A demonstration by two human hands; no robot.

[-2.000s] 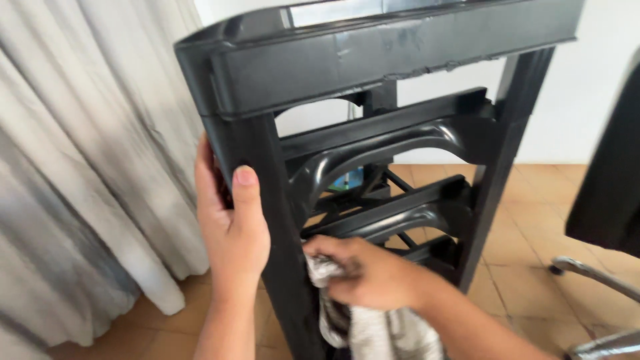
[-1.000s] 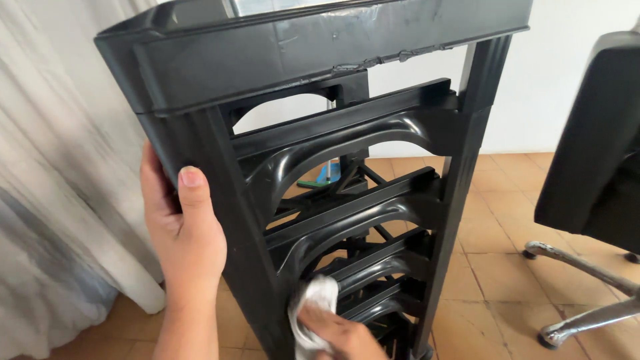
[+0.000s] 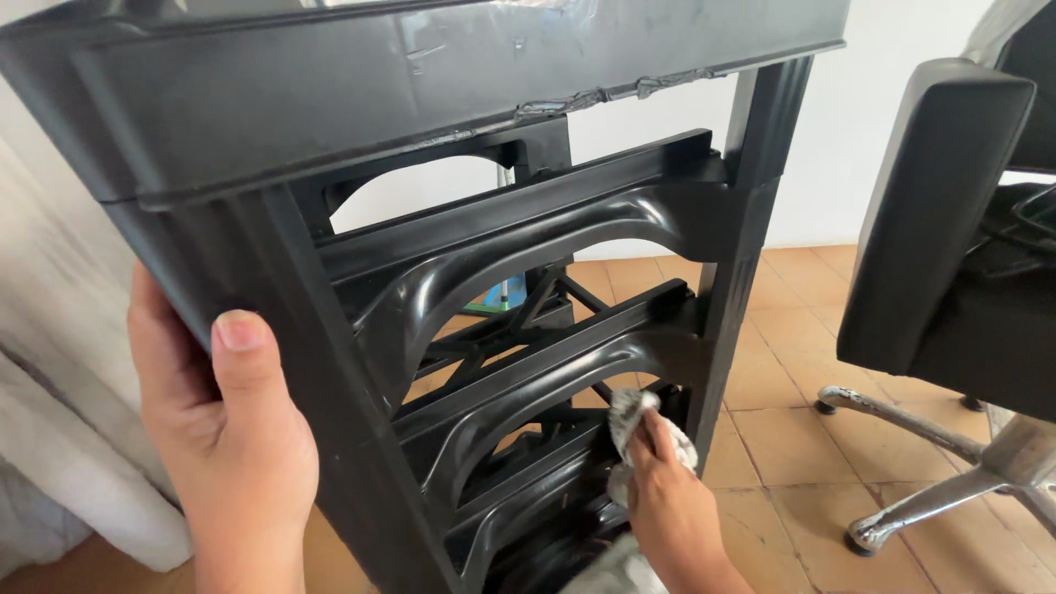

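A black plastic rack [image 3: 495, 239] with a solid top and several arched crosspieces fills the middle of the head view, leaning at an angle. My left hand [image 3: 235, 412] grips its left upright, thumb in front and fingers around the outer edge. A white and grey cloth [image 3: 639, 425] is bunched in my right hand [image 3: 660, 478], near the right ends of the lower crosspieces. More of the cloth hangs below my right wrist. The rack's top rim has a rough, damaged lower edge. The rack's foot is out of view.
A black office chair [image 3: 932, 223] with a worn metal base [image 3: 916, 495] stands at the right on the tiled floor [image 3: 813, 445]. Light curtains [image 3: 74, 445] hang at the left. Behind the rack a blue and green object [image 3: 503, 293] is partly visible near a white wall [image 3: 643, 124].
My right hand with the cloth has moved from beside the left upright to the right side of the rack. My left hand still grips the left upright.
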